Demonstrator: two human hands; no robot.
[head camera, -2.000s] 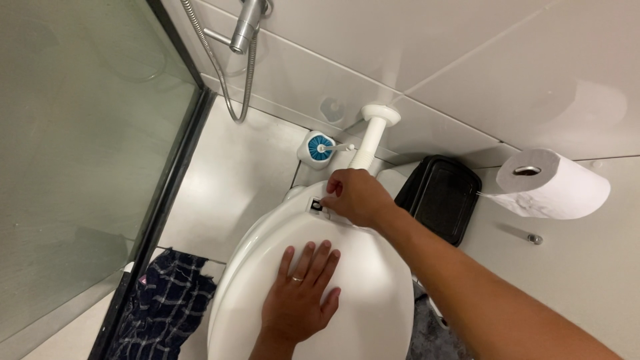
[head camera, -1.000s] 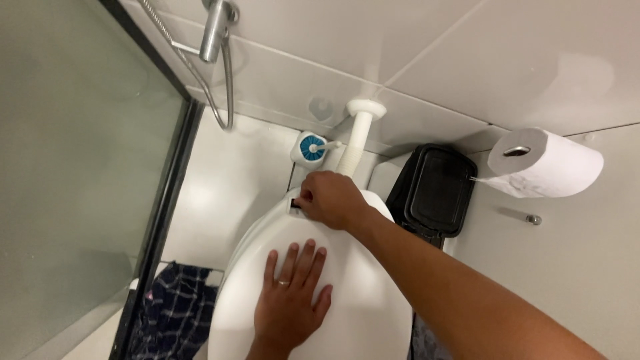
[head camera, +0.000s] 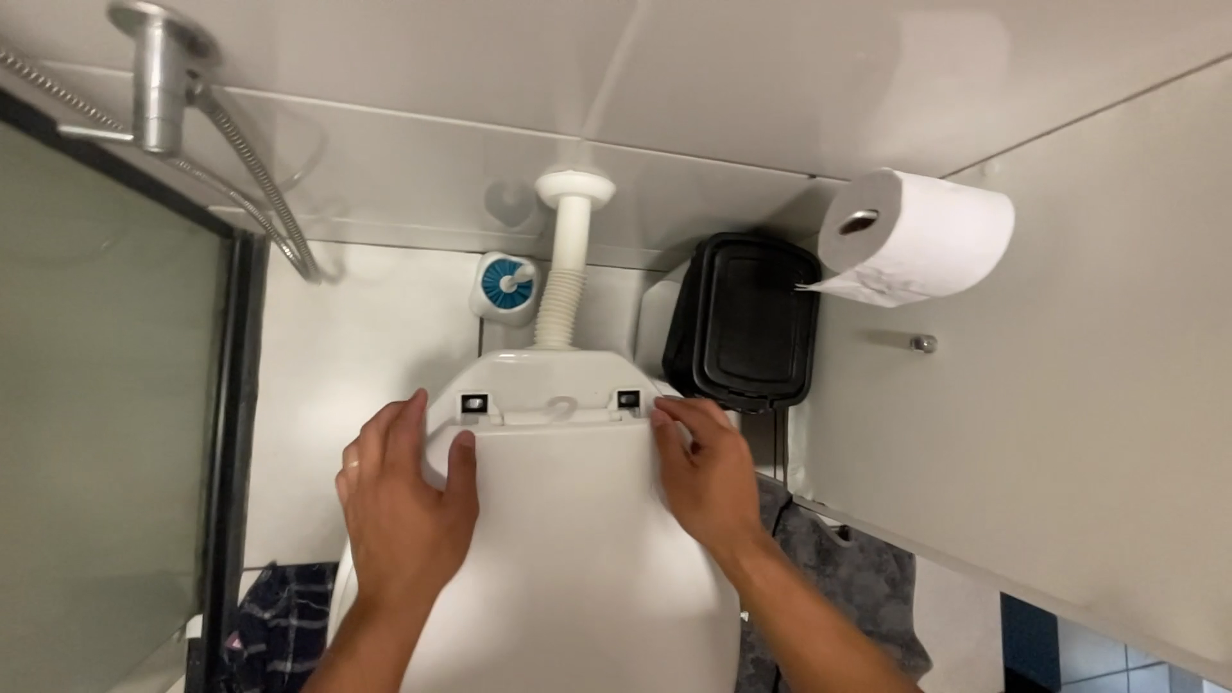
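A white toilet lid (head camera: 568, 549) lies closed over the bowl, in the lower middle of the head view. Behind it two seat hinges show, each with a dark square recess: the left hinge (head camera: 474, 404) and the right hinge (head camera: 628, 398). My left hand (head camera: 409, 500) is at the left rear corner of the lid, thumb over the top and fingers spread along the side. My right hand (head camera: 707, 472) is at the right rear corner, fingers bent beside the right hinge. Whether either hand presses on the seat or lid cannot be told.
A white flush pipe (head camera: 568, 250) runs from wall to toilet. Beside it stands a toilet brush holder (head camera: 505, 287). At right are a black lidded bin (head camera: 756, 322) and a toilet paper roll (head camera: 914, 236). Left are a glass shower panel (head camera: 106, 404), a metal hose (head camera: 255, 164) and plaid cloth (head camera: 284, 616).
My left hand has moved from flat on the lid to its left rear corner. My right hand has left the left hinge for the right rear corner. Both hinge recesses are now uncovered.
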